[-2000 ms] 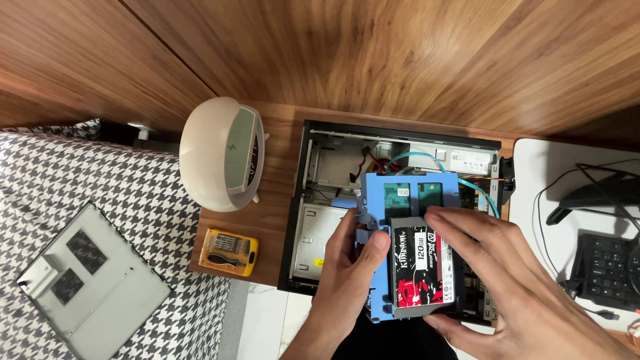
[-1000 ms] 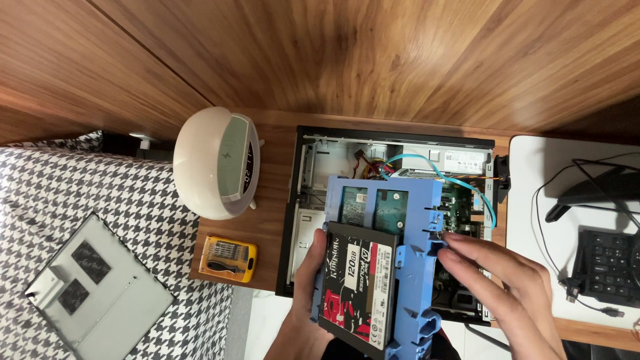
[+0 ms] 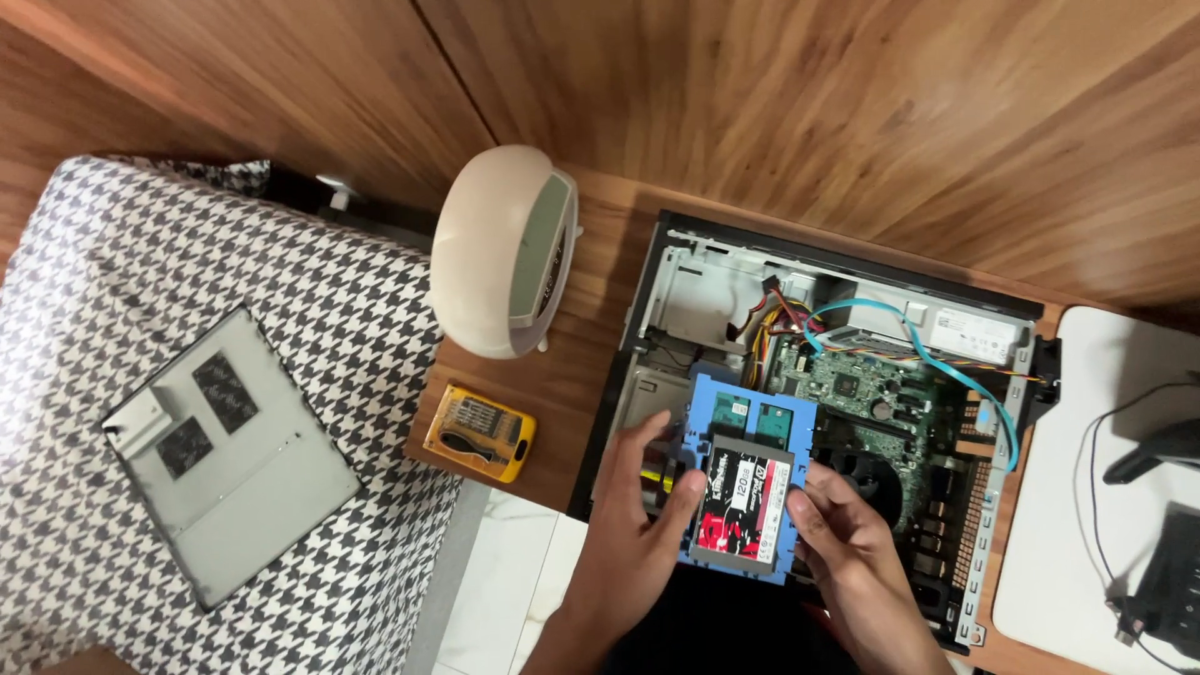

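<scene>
A blue plastic drive bracket (image 3: 701, 412) is held between both hands over the front of an open desktop computer case (image 3: 975, 553). On the bracket lies a Kingston 120 GB solid-state drive (image 3: 742, 502); green circuit board shows through the bracket's openings above it. My left hand (image 3: 633, 534) grips the left edge, its thumb by the drive. My right hand (image 3: 848, 544) holds the right edge, thumb on the side. Behind the bracket, inside the case, are a motherboard (image 3: 867, 380), a black fan (image 3: 862, 478), a power supply (image 3: 956, 328) and a light-blue cable (image 3: 937, 364).
Left of the case stand a rounded white device with a display (image 3: 492, 253) and a yellow screwdriver bit set (image 3: 480, 433). A metal side panel (image 3: 234, 469) lies on houndstooth fabric (image 3: 366, 347). At the right, a white surface (image 3: 1050, 525) holds a black keyboard (image 3: 1167, 581) and cables.
The bracket has turned back from its tilt to face the camera more squarely. My right hand has closed from its loose pose onto the bracket's right edge. The view has shifted.
</scene>
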